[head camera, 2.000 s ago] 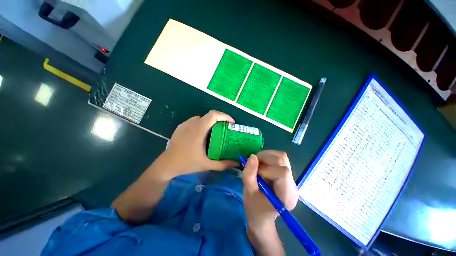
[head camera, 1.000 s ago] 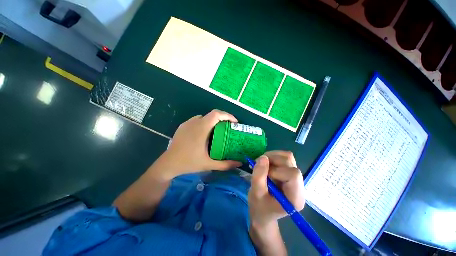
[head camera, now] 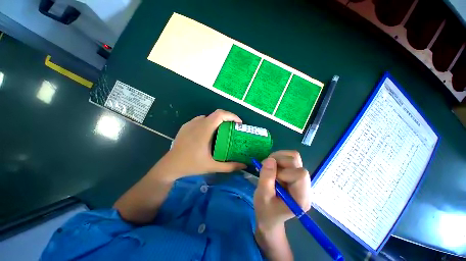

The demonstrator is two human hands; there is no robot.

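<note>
My left hand (head camera: pixel 191 148) is closed around the lid end of a green solder paste jar (head camera: pixel 248 144), held on its side above the bench's front edge. The jar has a white printed label on its upper side. My right hand (head camera: pixel 280 191) grips a blue pen (head camera: pixel 301 216), its tip at the lower side of the jar. A pale backing strip (head camera: pixel 189 48) lies behind the jar with three green labels (head camera: pixel 268 86) on its right part. A slim dark stick with clear ends (head camera: pixel 320 110) lies right of the strip.
A blue-edged clipboard with a printed record sheet (head camera: pixel 375 165) lies at the right. A dark red-brown rack (head camera: pixel 416 38) stands at the back right. A small notice label (head camera: pixel 130 102) is at the bench's left edge. A white machine (head camera: pixel 94 30) with a black handle and red light stands at the upper left.
Since the earliest frame, the pen and my right hand have shifted slightly right. Both hands keep their grips. In the last second almost nothing has moved.
</note>
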